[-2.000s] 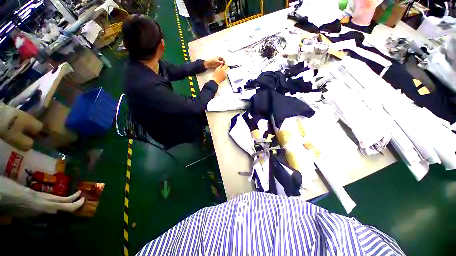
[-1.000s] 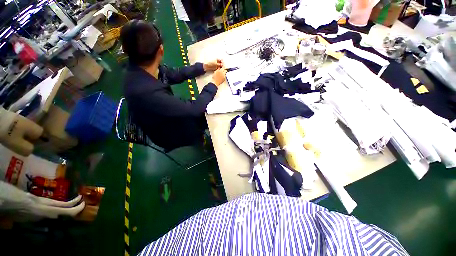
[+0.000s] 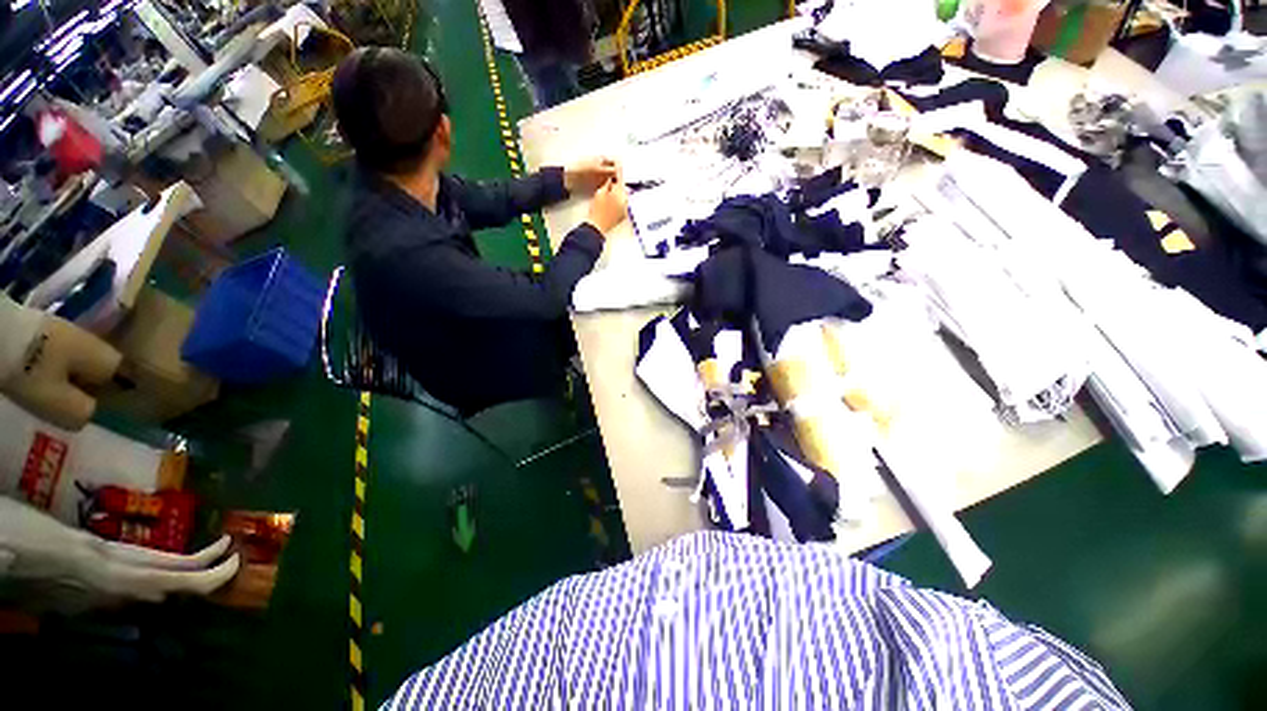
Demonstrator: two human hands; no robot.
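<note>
Neither of my hands is in view; only my striped shirt shows at the bottom. In front of me is a large pale table (image 3: 618, 417). A heap of navy cut fabric (image 3: 764, 278) lies mid-table, with navy and white scraps and yellow-tan pieces (image 3: 799, 396) nearer me. Long white strips (image 3: 1014, 278) lie to the right and overhang the table edge. A black tangled heap (image 3: 748, 135) lies farther back. A seated person's hands (image 3: 603, 195) meet over the table's left edge; what they hold is too small to tell.
The seated person in dark clothes (image 3: 445, 278) is at the table's left side on a wire chair. A blue crate (image 3: 253, 317), cartons, a beige dress form (image 3: 63, 364) and white mannequin limbs (image 3: 118, 556) are at the left. Another person (image 3: 552, 49) stands beyond. Yellow-black tape (image 3: 359, 556) crosses the green floor.
The seated person's hands stay at the table edge with small shifts of the fingers. The standing person at the top has shifted slightly. The table's things have not visibly moved.
</note>
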